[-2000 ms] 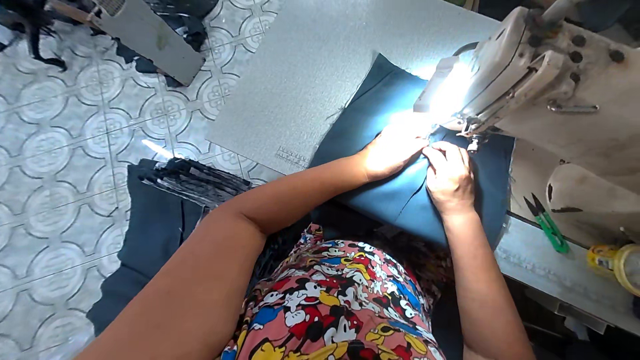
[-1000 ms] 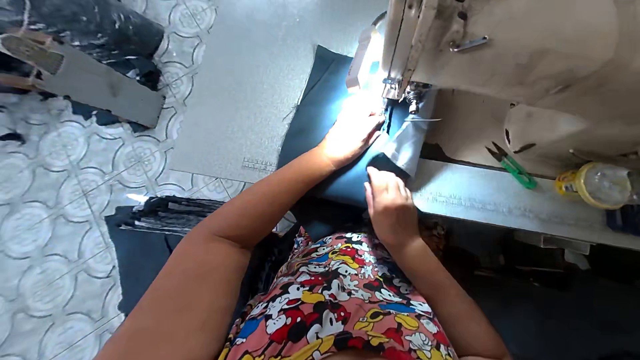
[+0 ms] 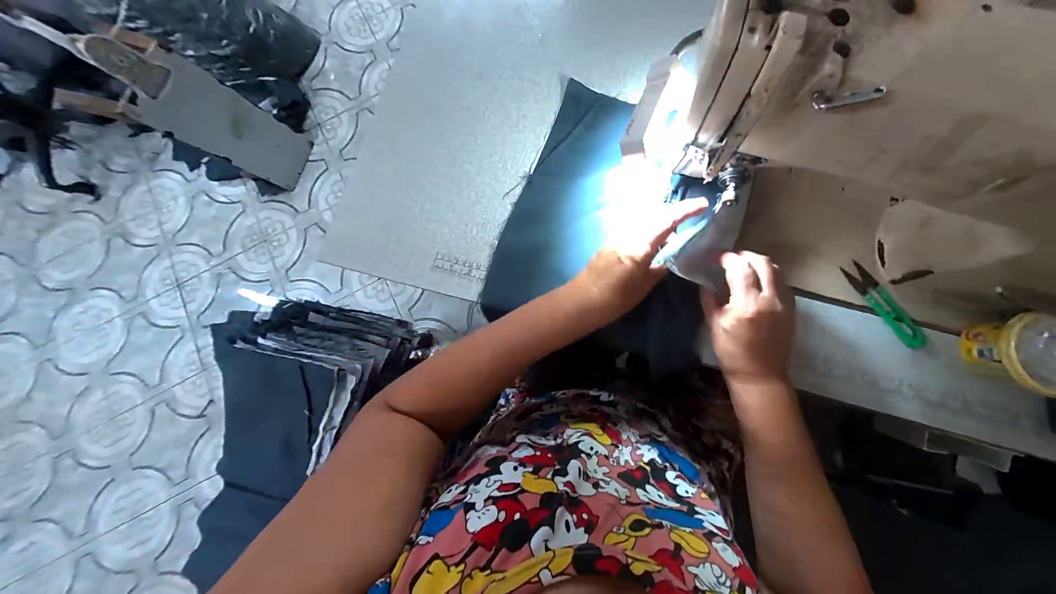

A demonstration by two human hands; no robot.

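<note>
A dark blue fabric piece [image 3: 540, 219] lies on the sewing table, with its right part under the head of a sewing machine [image 3: 825, 107]. My left hand [image 3: 631, 268] rests on this fabric just below the needle area, fingers spread toward the presser foot, partly washed out by the lamp's glare. My right hand [image 3: 751, 305] pinches the edge of a folded-over, lighter grey fabric part [image 3: 714, 247] to the right of my left hand. The needle tip itself is hard to make out.
Green-handled thread snips [image 3: 891, 313] and a yellow-labelled plastic jar [image 3: 1023, 351] are at the right. A stack of dark fabric pieces [image 3: 330, 338] is at the lower left. A grey board [image 3: 223, 124] and a dark plastic-wrapped bundle [image 3: 247, 37] are at the upper left.
Two seconds ago both hands were close together on flat fabric by the needle. The right part of the fabric has since been folded over, showing a lighter side, and my right hand now grips its edge.
</note>
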